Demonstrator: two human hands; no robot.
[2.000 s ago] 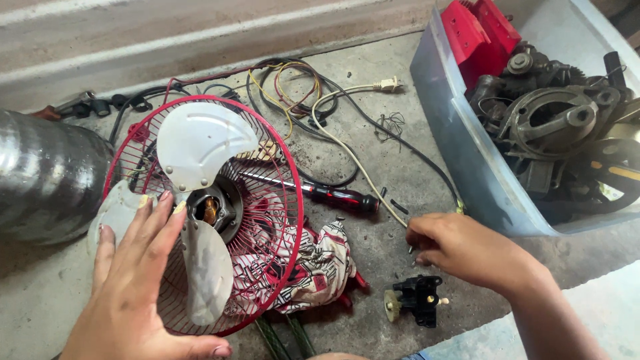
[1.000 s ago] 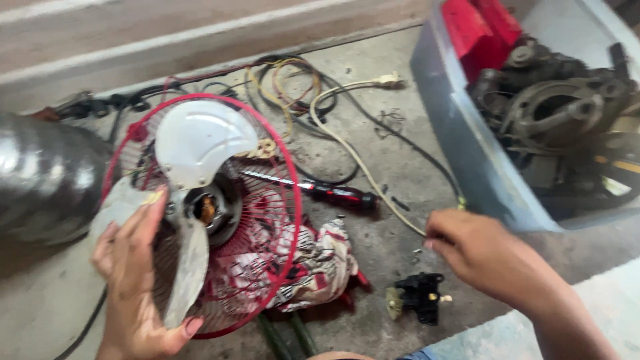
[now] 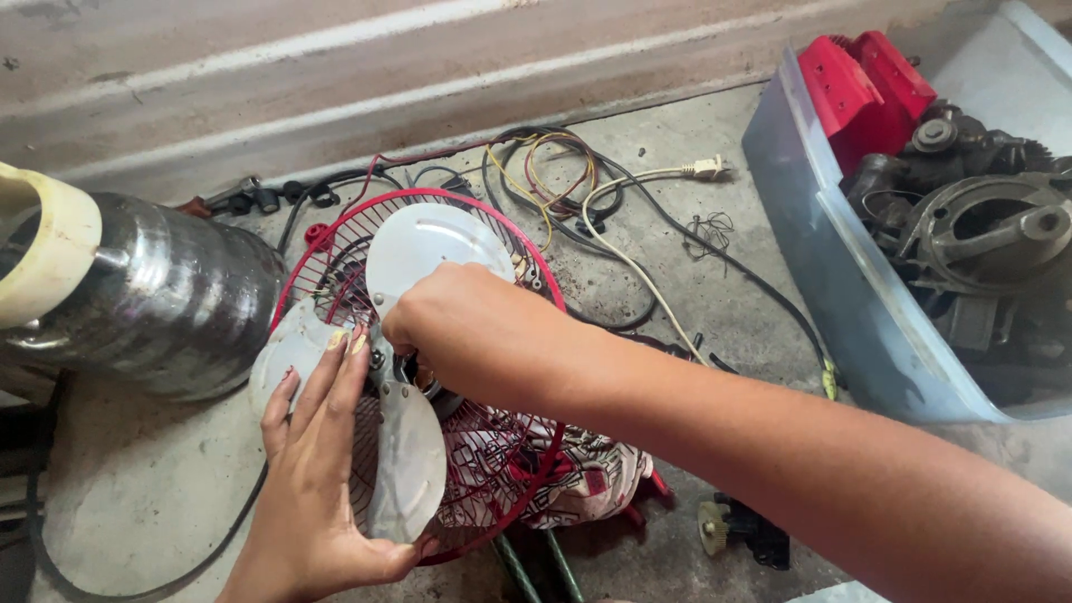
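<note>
A metal three-blade fan blade set lies over a red wire fan guard. My left hand spreads over the lower blades, its fingertips near the hub and its thumb by the bottom blade's edge, steadying the set. My right hand is at the hub with bent fingers; the fingertips and anything between them are hidden. Part of the motor opening shows below that hand. A patterned cloth lies beneath the guard. A black gearbox with a pale gear rests on the concrete under my right forearm.
A plastic bin of greasy metal parts and red pieces stands at the right. A ribbed metal cylinder lies at the left. Coiled wires and a cream power cord with plug lie behind the guard. A corrugated wall runs along the back.
My right hand has moved left from the floor beside the gearbox to the fan hub. My left hand stays on the blades. The screwdriver, seen earlier beside the guard, is now mostly covered by my right arm.
</note>
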